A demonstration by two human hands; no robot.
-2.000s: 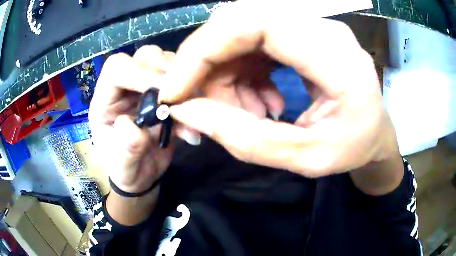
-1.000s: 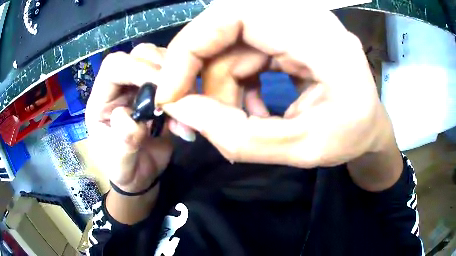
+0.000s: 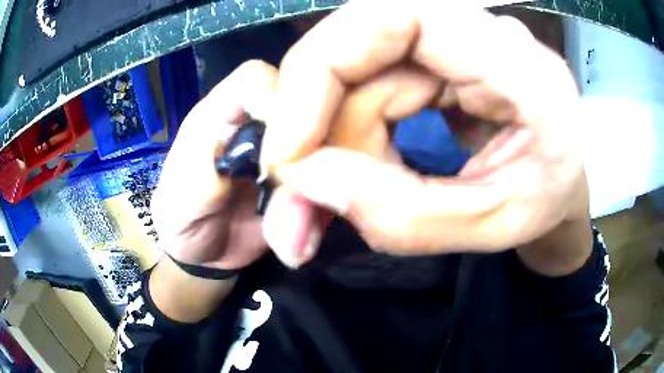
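Observation:
A glossy black earbud housing (image 3: 243,151) is held over my lap, its rounded head up and a short dark stem part showing below, between my hands. My left hand (image 3: 207,171) grips the housing from the left. My right hand (image 3: 437,146) has its thumb and index fingertips pinched at the right side of the housing. A tiny pale bit shows at those fingertips, too small and blurred to name. The fingertips hide the housing's right side.
The green scratched bench edge (image 3: 156,42) with a dark mat (image 3: 87,25) runs above my hands. Blue bins (image 3: 149,109), a red bin (image 3: 54,138), clear trays (image 3: 91,218) and cardboard boxes (image 3: 47,320) lie at left. A white surface (image 3: 619,138) is at right.
Both hands and the housing have moved slightly right. My left hand has turned and its fingers are now more hidden. The pale dot seen earlier on the part is now mostly covered.

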